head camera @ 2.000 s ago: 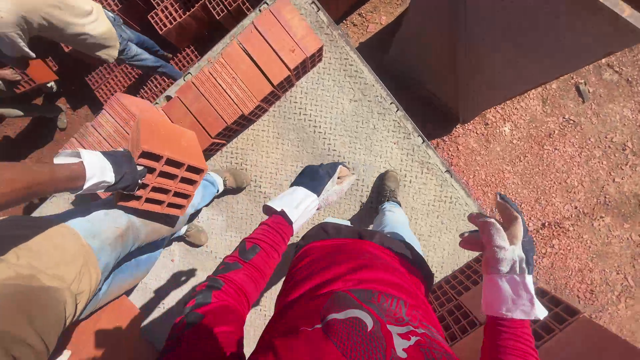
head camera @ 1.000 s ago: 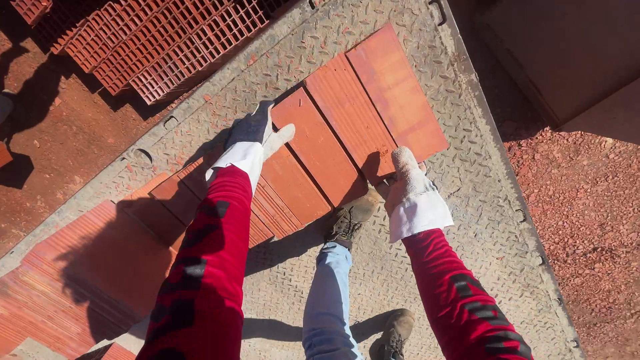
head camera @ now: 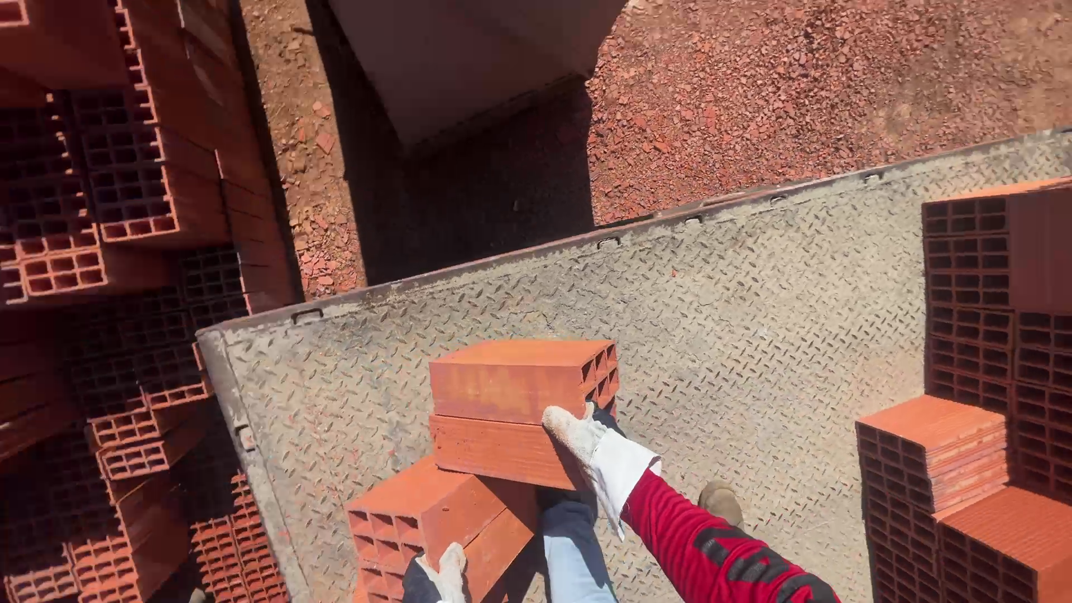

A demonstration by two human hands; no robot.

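My right hand (head camera: 582, 431), in a white-cuffed work glove, grips the right end of two stacked hollow clay bricks (head camera: 507, 394). These bricks are above the metal tread-plate deck, near my leg. Lower and to the left, my left hand (head camera: 437, 578), also gloved, is at the near side of another pair of hollow clay bricks (head camera: 423, 511), thumb on their face. The two pairs meet or overlap at a corner. The fingers of both hands are largely hidden, and the bottom edge of the view cuts off my left hand.
Hollow bricks (head camera: 138, 201) are stacked high beyond the deck's left edge. More brick stacks (head camera: 930, 419) stand on the tread-plate deck (head camera: 754, 301) at the right. Past the deck's far edge lie rubble-strewn ground (head camera: 796, 92) and a large shaded block-like object (head camera: 477, 59). A boot (head camera: 720, 502) is near my right sleeve.
The view has turned a lot. A second ago both hands were at a row of bricks on the deck; now each is at a pair of bricks near my leg.
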